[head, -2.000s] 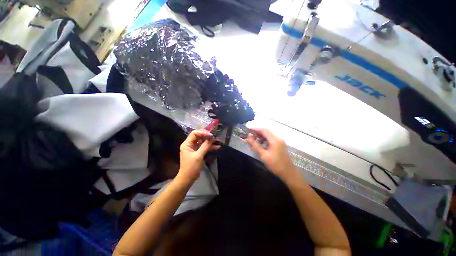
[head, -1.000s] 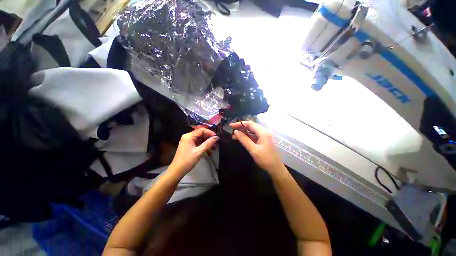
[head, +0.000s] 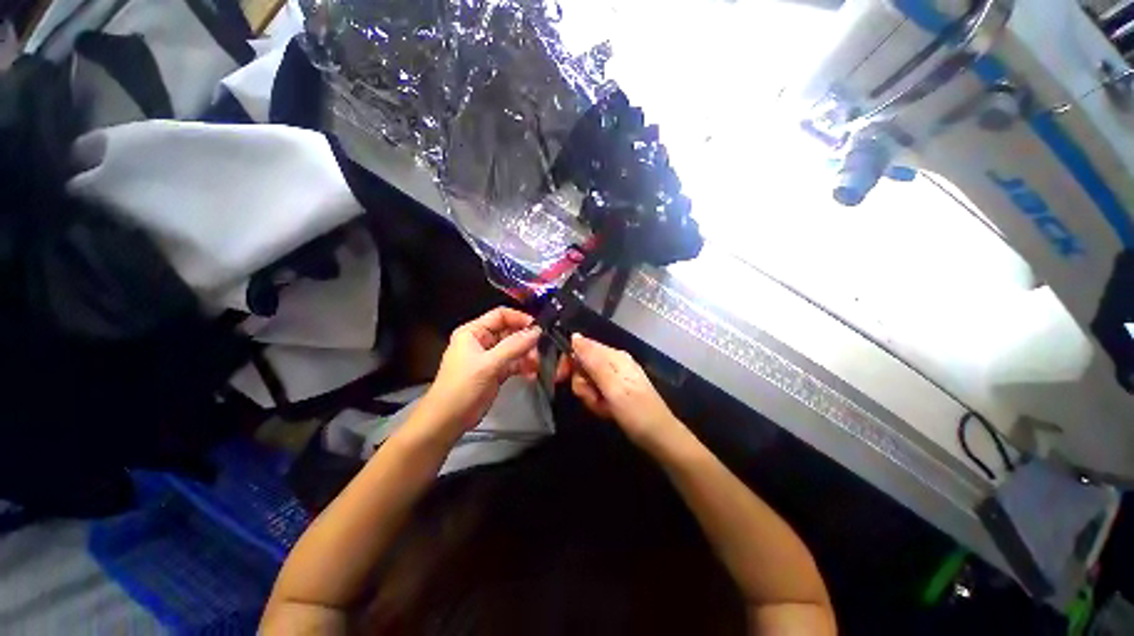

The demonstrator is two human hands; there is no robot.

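A clear crinkled zip-lock bag (head: 460, 112) with a red strip at its mouth lies on the machine table's front edge. Small black fittings (head: 634, 180) are clustered at its mouth. Just below the mouth, my left hand (head: 488, 360) and my right hand (head: 612, 388) meet fingertip to fingertip. Both pinch a small dark piece (head: 555, 333), perhaps a fitting with a strip; its exact shape is blurred. A pale grey fabric panel (head: 466, 435) with dark edging lies below and behind my left hand.
The white sewing machine (head: 995, 137) stands at the right on its table, with a printed ruler (head: 771, 360) along the front. White and black garment pieces (head: 224, 205) are heaped at the left. A blue plastic basket (head: 187, 534) is at the lower left. A grey piece (head: 1051, 516) hangs near the table's right end.
The view has shifted, so bag and machine sit higher and further right. My hands have come together below the bag mouth, and a dark piece now shows between my fingertips.
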